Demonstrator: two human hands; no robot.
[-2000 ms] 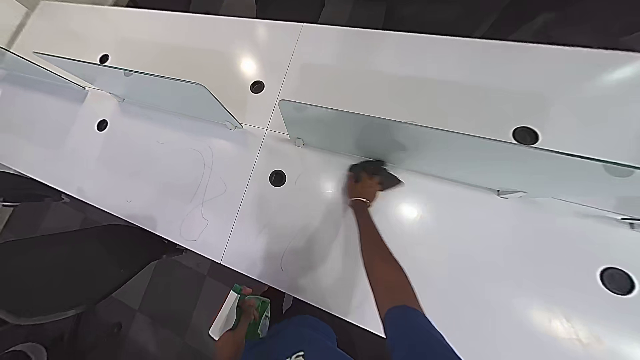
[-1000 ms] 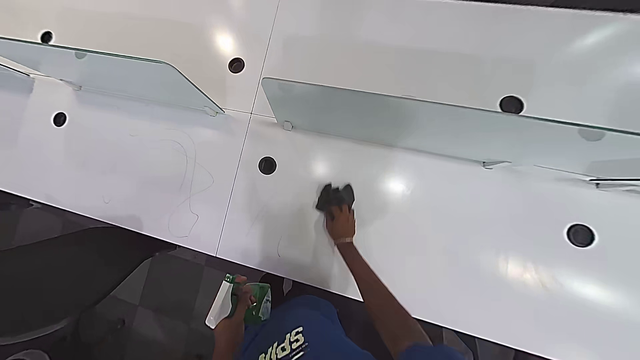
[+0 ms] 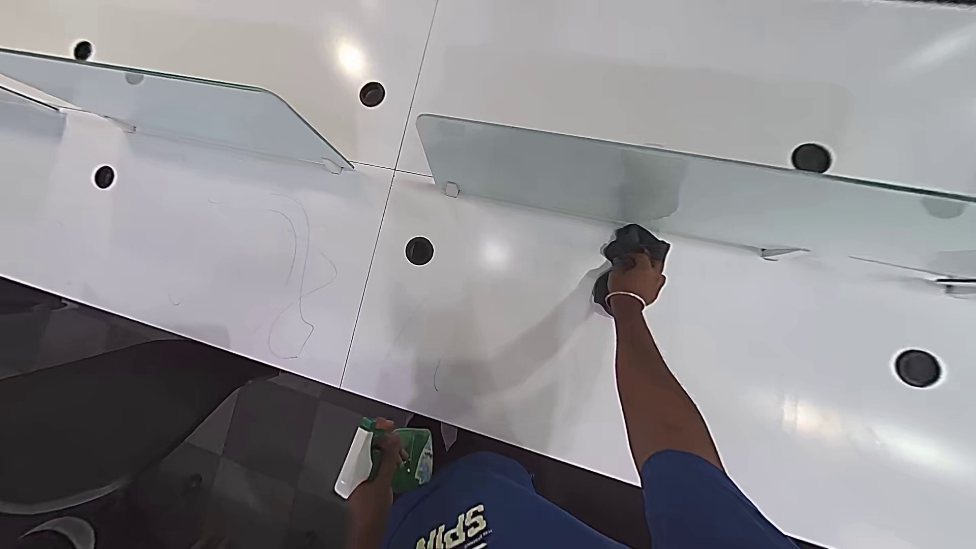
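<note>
My right hand (image 3: 639,280) presses a dark cloth (image 3: 634,242) onto the white desktop (image 3: 518,320), close to the foot of a frosted glass divider (image 3: 549,171). A pale band circles that wrist. Below the desk's front edge, my left hand (image 3: 389,450) grips a green and white spray bottle (image 3: 415,457), its white part tilted toward the lower left. Thin curved lines mark the desktop (image 3: 305,290) left of the seam.
A second glass divider (image 3: 206,114) stands at the upper left. Round black desk grommets (image 3: 419,251) dot the surface, one at the right (image 3: 918,368). A dark chair (image 3: 99,419) is at the lower left, over a checkered floor (image 3: 259,427).
My right hand has moved with the cloth away from my body, back to the foot of the divider, after being nearer the front edge a second ago. My left hand keeps hold of the bottle.
</note>
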